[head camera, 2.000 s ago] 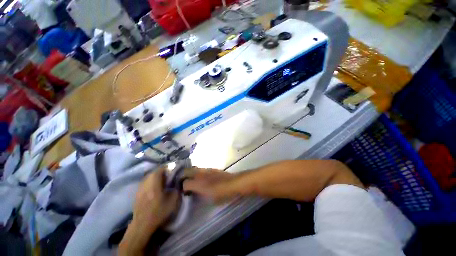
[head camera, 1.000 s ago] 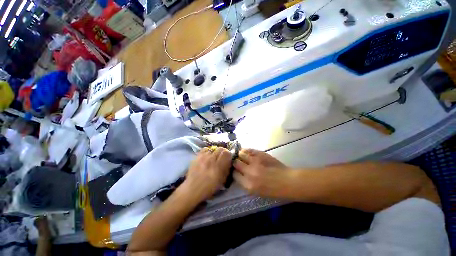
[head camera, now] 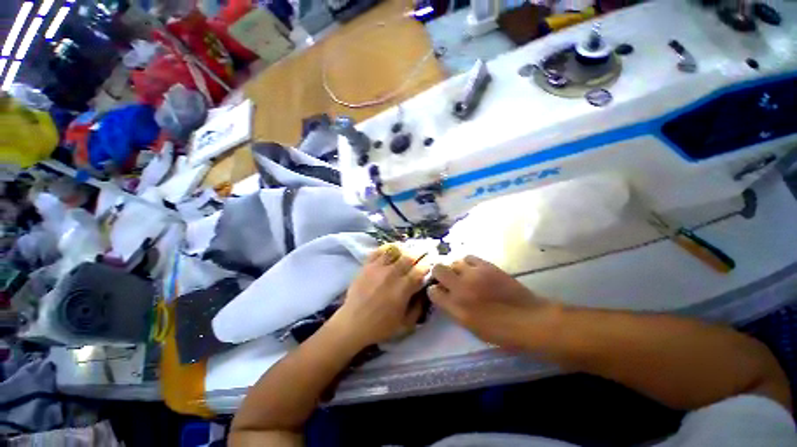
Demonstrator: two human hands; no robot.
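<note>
The garment [head camera: 293,284], light grey and dark cloth, lies on the machine bed and spreads to the left of the needle area. My left hand [head camera: 384,292] is on the cloth just in front of the presser foot area [head camera: 426,237], fingers bent over it. My right hand [head camera: 476,297] pinches the dark edge of the cloth close beside my left hand. The fingertips of both hands nearly meet. The sewing machine head [head camera: 559,148], white with a blue stripe, stands behind my hands. The needle itself is too blurred to make out.
A thin tool with an orange-green handle [head camera: 706,251] lies on the bed at right, beside a pale lump [head camera: 581,212]. A white card [head camera: 222,131] stands by the brown board [head camera: 376,52]. Orange tape [head camera: 183,384] covers the left table edge. Cloth pieces and a grey round-patterned object [head camera: 94,304] are at left.
The view has shifted, so the machine appears farther right. My hands remain at the cloth by the presser foot, with my right fingers slightly repositioned on its edge.
</note>
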